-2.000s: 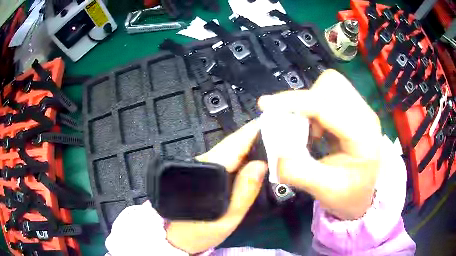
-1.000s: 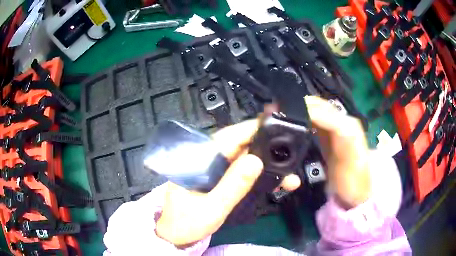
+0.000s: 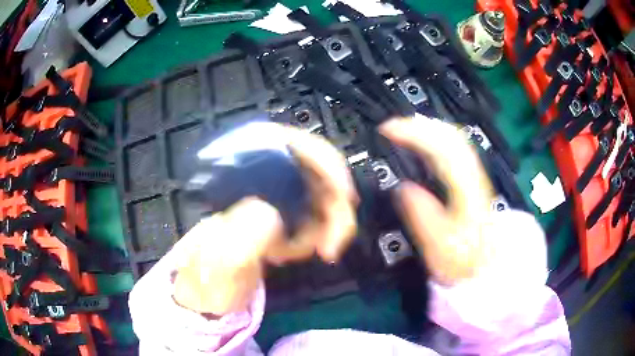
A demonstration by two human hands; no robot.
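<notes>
My left hand (image 3: pixel 278 215) is shut around dark smartwatches (image 3: pixel 261 170) with a bright reflection on top; blur hides how many. It is over the left-middle part of the dark grey foam tray (image 3: pixel 143 229). My right hand (image 3: pixel 445 201) is blurred, its thumb and fingers apart, with nothing seen in it. It is over the right part of the tray. Several smartwatches lie there with case backs up, one (image 3: pixel 395 247) just left of the right hand's thumb, another (image 3: pixel 383 174) between the hands.
Orange-red trays loaded with watches stand at the left (image 3: pixel 76 208) and right (image 3: pixel 567 174). A small bottle (image 3: pixel 482 38) stands at the back right. A white boxy machine (image 3: pixel 115 28) is at the back left. White wipes lie behind the tray (image 3: pixel 282 19) and at its right (image 3: pixel 547 192).
The watch held between both hands a second ago is gone from there. My hands have moved apart and the right has opened. A watch now shows on the tray between them.
</notes>
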